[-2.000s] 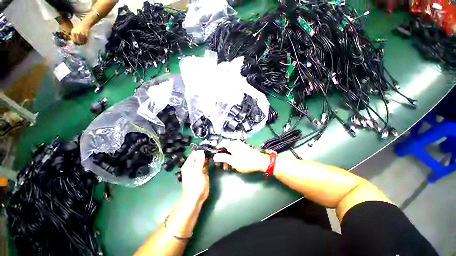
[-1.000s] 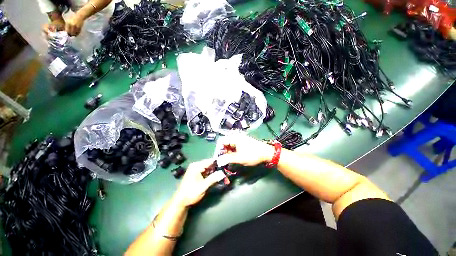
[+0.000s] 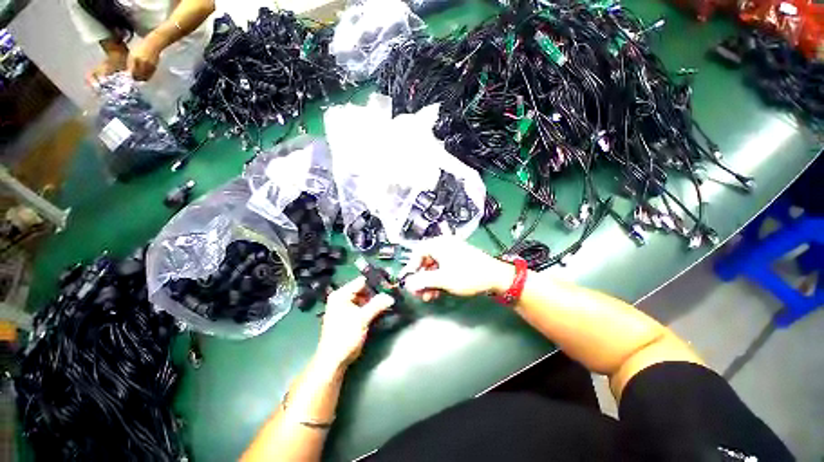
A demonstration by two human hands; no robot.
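Observation:
My left hand [image 3: 348, 316] grips a small black housing piece [image 3: 376, 279] between thumb and fingers, in front of the bags. My right hand [image 3: 456, 271], with a red band at the wrist, is just right of it, its fingertips pinched at the right end of the piece. Something small and reddish shows at the right fingertips; it is too blurred to name. A black cable bundle [image 3: 533, 254] lies behind my right hand. The clear plastic bag [image 3: 181, 311] with dark housing shells [image 3: 237, 280] lies open to the left. The white plastic bag [image 3: 375, 144] holds shinier black pieces [image 3: 443, 207].
Finished cable units [image 3: 90, 361] are heaped at far left. A large unfinished cable pile [image 3: 560, 108] with green boards lies at upper right, a second cable pile [image 3: 262, 72] at upper left. Another person's hands [image 3: 145, 59] hold a bag there. A blue stool [image 3: 777, 262] stands at right.
My hands were close together a second ago; now my right hand is a little to the right and the black piece shows between them. The other person's hands have moved slightly.

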